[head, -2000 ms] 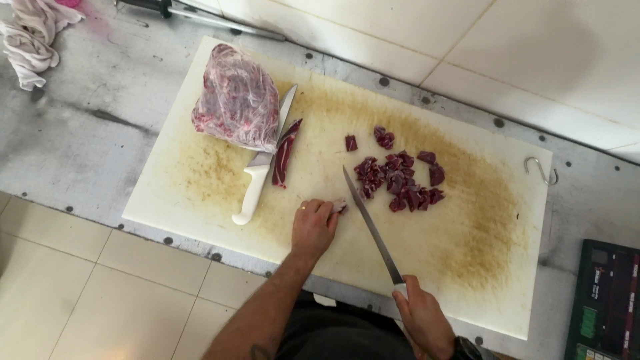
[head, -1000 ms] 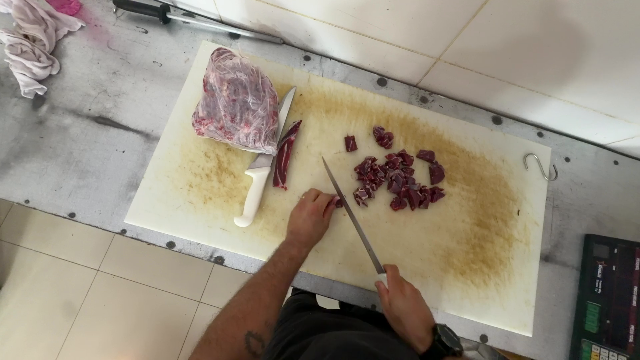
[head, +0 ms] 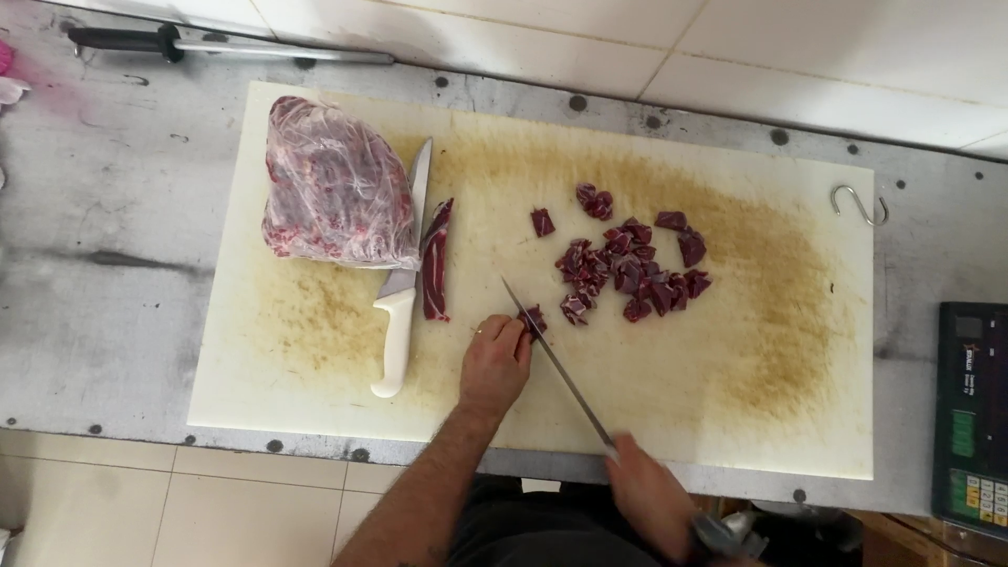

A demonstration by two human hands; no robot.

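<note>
With bent fingertips, my left hand holds a small piece of dark red meat down on the white cutting board. My right hand, slightly blurred, grips a long-bladed knife, whose blade lies across that piece, just right of my left fingers. A heap of diced red meat lies to the right of the blade. Left of my left hand are a long strip of meat and a white-handled knife, its blade partly hidden by a large plastic-wrapped piece of meat.
A sharpening steel with a black handle lies behind the board at the back left. A metal S-hook rests at the board's right edge. A scale with keys stands at the far right. White wall tiles border the worktop.
Another cut piece now lies at the lower left of the diced heap. Between the earlier frames the knife tip moved left; my left hand stays on the small piece of meat.
</note>
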